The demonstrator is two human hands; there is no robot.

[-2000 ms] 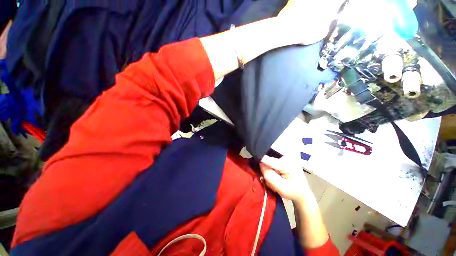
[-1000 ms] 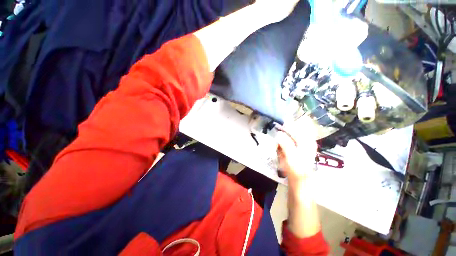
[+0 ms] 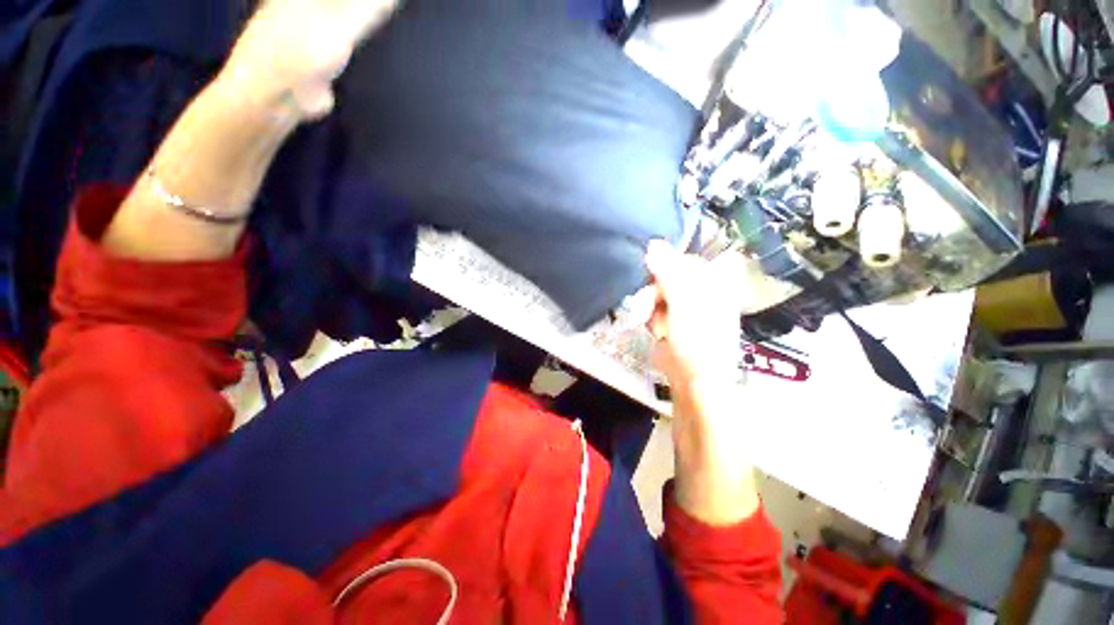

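A dark garment piece [image 3: 525, 147], greyish under the lamp, runs from the left heap to the needle area of the sewing machine [image 3: 770, 208]. My right hand [image 3: 690, 317] is at the piece's edge close to the needle area, its fingertips on the fabric. My left hand [image 3: 305, 49] is at the top left over the dark fabric, its fingers cut off or blurred at the top edge, so its grip cannot be told. Red thread snips [image 3: 776, 361] lie on the table, partly behind my right hand.
The white table [image 3: 843, 427] bears a dark strip [image 3: 886, 354] right of the machine. A dark fabric heap [image 3: 134, 86] is at the left. The lamp [image 3: 843, 73] glows above the machine head. A red crate [image 3: 843, 588] is at the bottom right, with shelves and clutter beyond.
My left hand has moved left, away from the machine. The garment piece is spread wider beside the needle area. My right hand has come up from near my body to the needle area.
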